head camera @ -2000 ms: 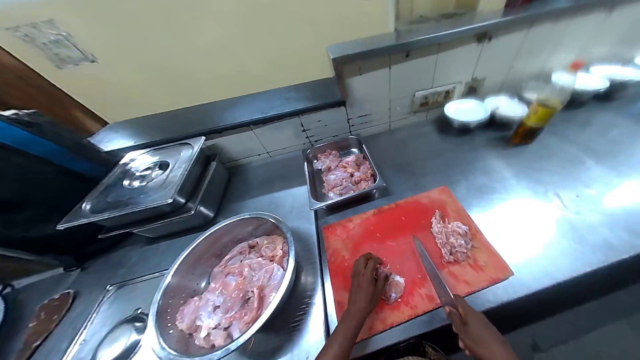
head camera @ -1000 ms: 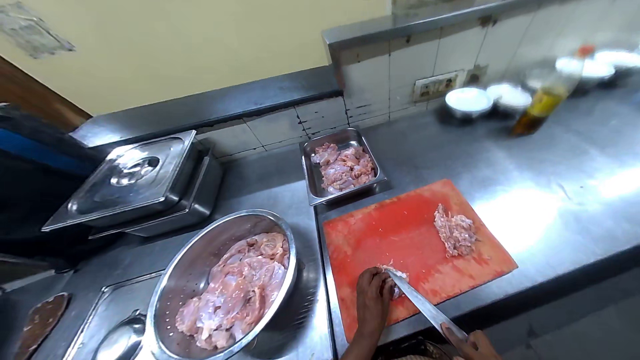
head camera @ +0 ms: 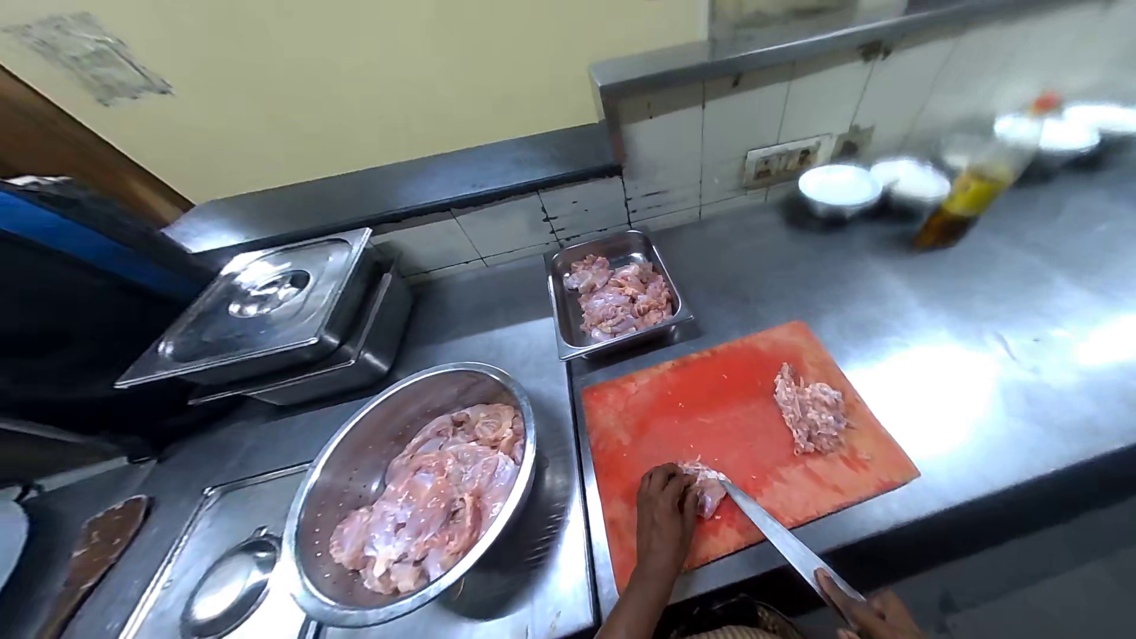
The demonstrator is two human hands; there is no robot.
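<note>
On a red cutting board (head camera: 710, 408) near the counter's front edge, my left hand (head camera: 666, 515) presses on a small piece of raw meat (head camera: 708, 493). My right hand (head camera: 865, 612) grips a long knife (head camera: 785, 537) by its handle; the blade's tip end touches the right side of that piece. Chopped raw meat (head camera: 809, 410) lies in a pile on the board's right part. Left of the board, a perforated steel colander (head camera: 311, 497) holds large pieces of raw meat (head camera: 444, 497). Behind the board, a small steel pan (head camera: 565, 328) holds more raw meat (head camera: 621, 297).
Lidded steel pans (head camera: 266, 302) are stacked at the left, with another steel lid (head camera: 209, 506) below them. A brown wooden spatula (head camera: 98, 550) lies at far left. At the back right stand white-topped bowls (head camera: 839, 188) and an oil bottle (head camera: 972, 200) by the tiled wall.
The knife has come from the middle of the board, right of the small piece, to touch it. My left hand has stayed at the meat.
</note>
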